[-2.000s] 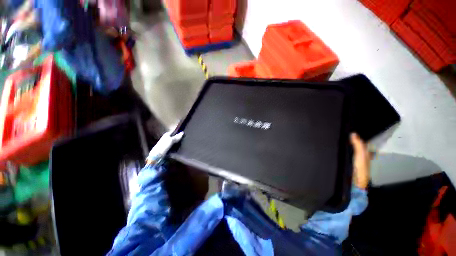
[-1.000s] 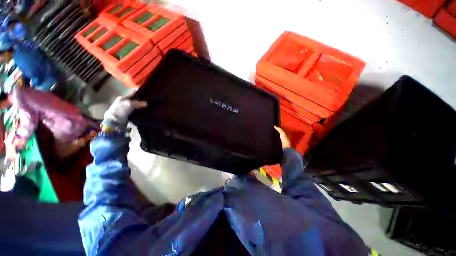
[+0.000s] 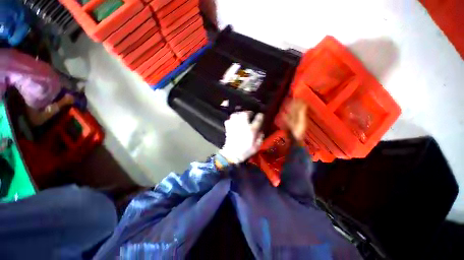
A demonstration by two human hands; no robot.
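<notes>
A black tote [image 3: 203, 104] stands tilted on the floor between red foam stacks, with white labels on its visible face. My left hand [image 3: 241, 137], in a white glove, is at the tote's near edge; its thumb is apart from the fingers, but whether it grips the edge is unclear. My right hand [image 3: 296, 119] is blurred, between the tote and the near side of a red foam tray stack [image 3: 351, 96]; its grip cannot be told. A smaller red foam piece [image 3: 274, 152] shows just below my hands.
A tall red foam tray stack [image 3: 163, 35] stands on a blue base [image 3: 180, 68] at upper left. A large open black tote [image 3: 392, 188] is at lower right. At left are a person in pink [image 3: 30, 73], a red tray [image 3: 66, 137] and a green bench edge [image 3: 15, 157].
The black tote has gone from held flat before me to standing between the red stacks, labelled face showing. Both hands have moved closer together at its near side.
</notes>
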